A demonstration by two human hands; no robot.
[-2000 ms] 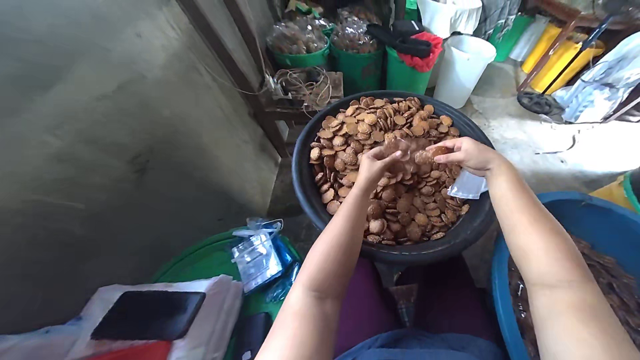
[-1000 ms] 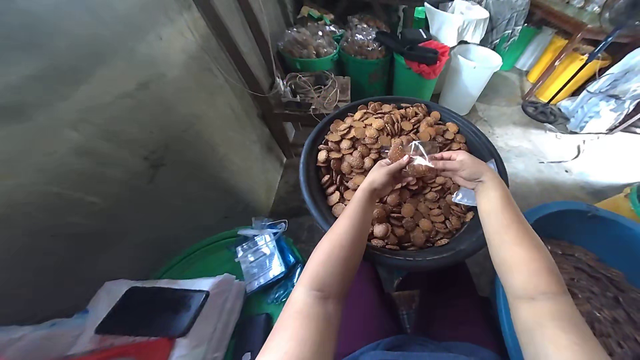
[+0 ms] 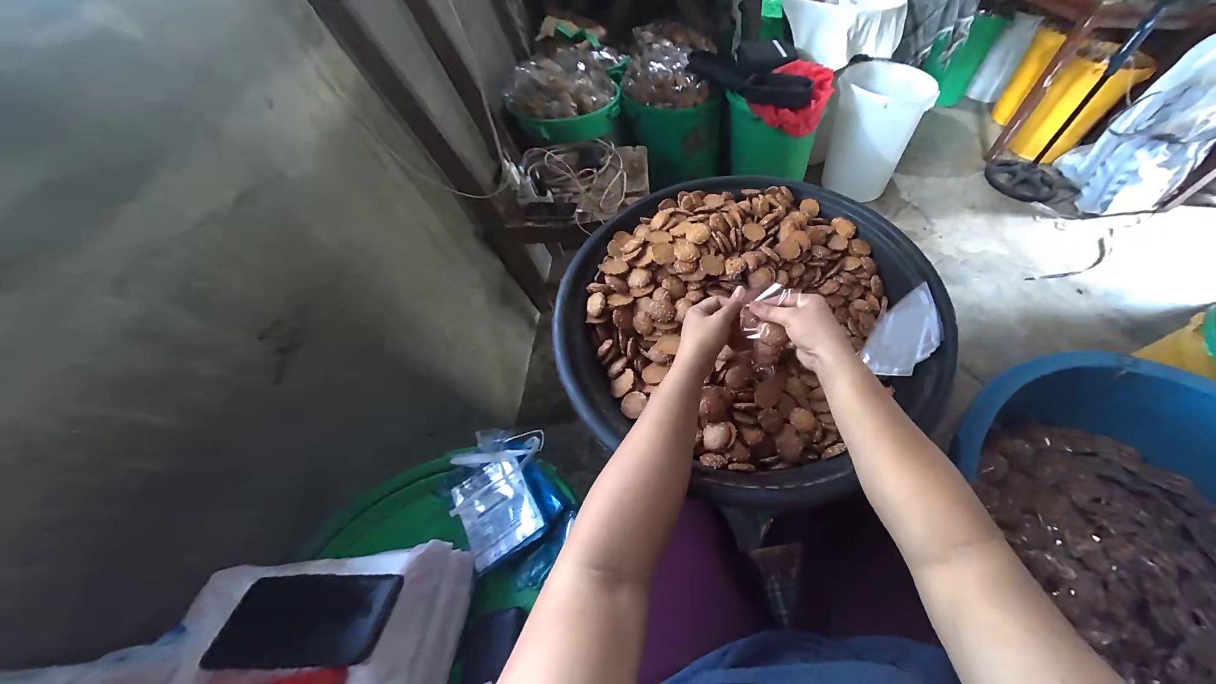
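Observation:
A wide black plastic tub (image 3: 581, 380) full of round brown cookies (image 3: 698, 233) stands before me. Over its middle, my left hand (image 3: 711, 323) and my right hand (image 3: 803, 323) pinch the top of a small clear plastic bag (image 3: 760, 328) between their fingertips. Brown cookies show through the bag, which hangs just above the loose ones. A stack of flat, clear plastic bags (image 3: 904, 332) lies on the cookies and the tub's inner right side, beside my right wrist.
At right, a blue tub (image 3: 1073, 366) holds many filled bags (image 3: 1092, 541). A green lid (image 3: 408, 508) with plastic packets (image 3: 499, 508) and a phone (image 3: 304, 620) on folded cloth are at lower left. Green bins (image 3: 674, 138) and a white bucket (image 3: 874, 128) stand behind; a wall rises at left.
Both hands stay over the tub. The bag's top was spread between them one second ago; now the fingertips are closer together at it.

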